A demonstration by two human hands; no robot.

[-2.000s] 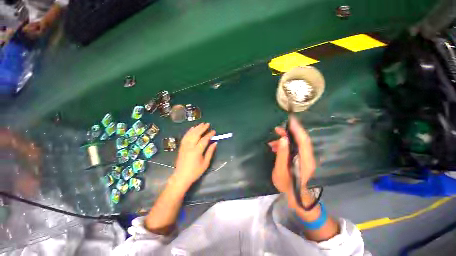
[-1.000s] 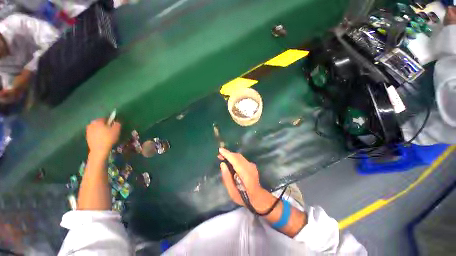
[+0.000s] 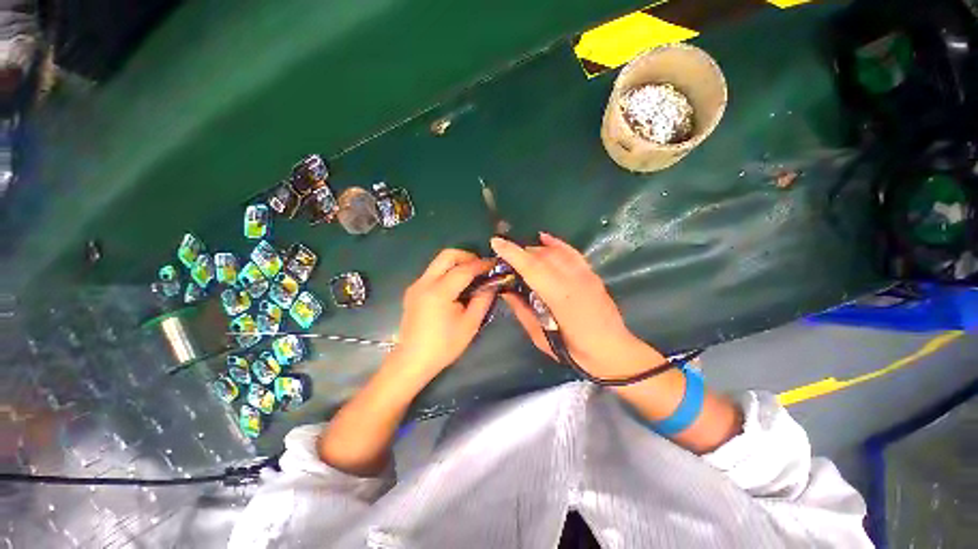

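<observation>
My left hand and my right hand meet over the mat in front of me. The fingers of my left hand are closed on a small dark module, mostly hidden between both hands. My right hand holds a soldering iron, its thin tip pointing away from me past the fingers. Its black cord runs across the right wrist by a blue band. The right fingertips are at the module; whether they grip it is unclear. A thin silver wire runs from the left to my left hand.
Teal modules lie clustered at left, beside a pale solder spool. Dark modules and a round disc lie above them; one dark module lies singly. A beige tub stands upper right. Black equipment is far right.
My left hand has come back from the upper left to the middle and now holds a dark module against my right hand. My right hand still holds the iron. The head view has shifted.
</observation>
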